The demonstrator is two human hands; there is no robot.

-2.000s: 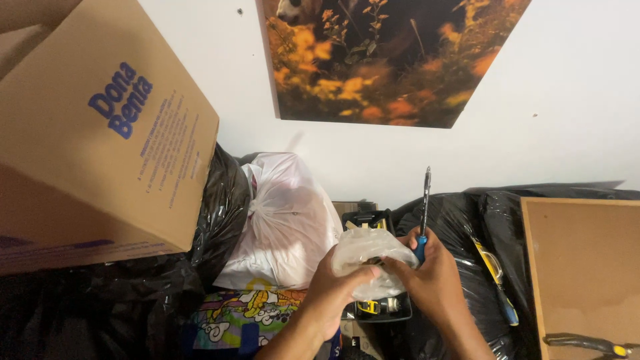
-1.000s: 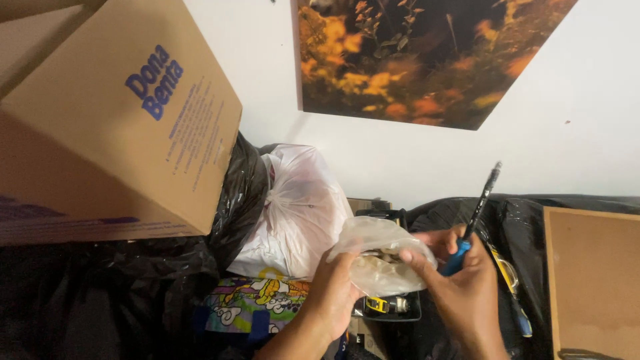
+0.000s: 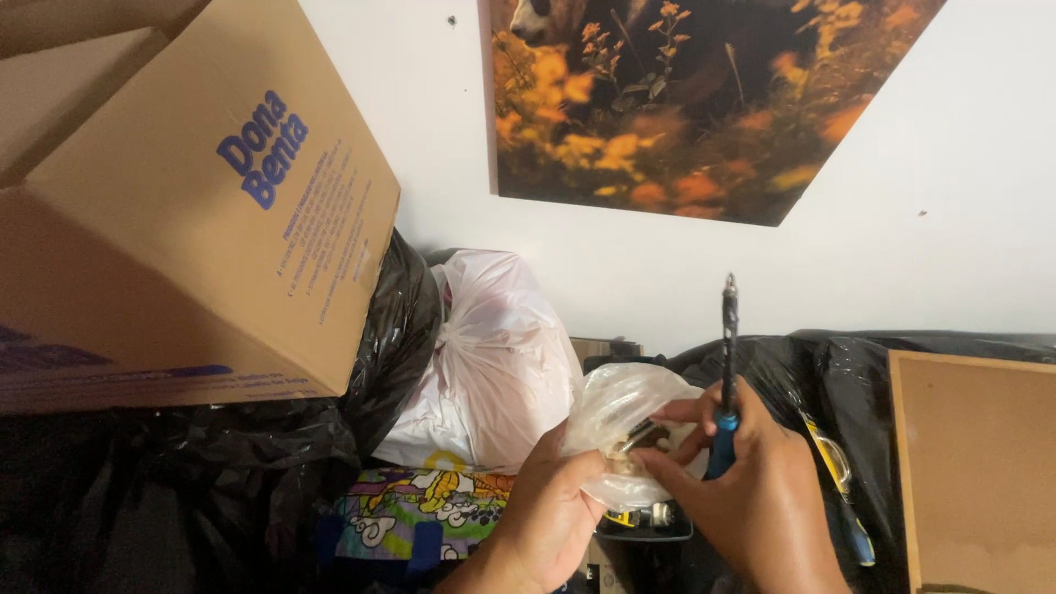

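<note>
My left hand (image 3: 554, 503) holds a small translucent plastic bag (image 3: 619, 396) from the left and below. Its mouth is spread, and small hardware pieces (image 3: 634, 445) show inside, too blurred to name exactly. The thumb and fingers of my right hand (image 3: 755, 487) reach into the bag's opening at those pieces. That same hand also keeps a screwdriver (image 3: 724, 412) with a blue handle and a dark shaft, tip upward. Just below the bag is a dark tray (image 3: 652, 532) with yellow and metal items.
A large cardboard box (image 3: 272, 247) rests on black plastic bags at left. Beside it are a knotted white bag (image 3: 503, 355) and a colourful patterned bag (image 3: 425, 503). At right, a yellow-and-blue tool (image 3: 837, 478) lies on black plastic near a brown board (image 3: 982, 470). A picture (image 3: 685, 124) hangs above.
The screwdriver has gone from slanting right to nearly upright. My right fingers have moved from the bag's rim into its opening.
</note>
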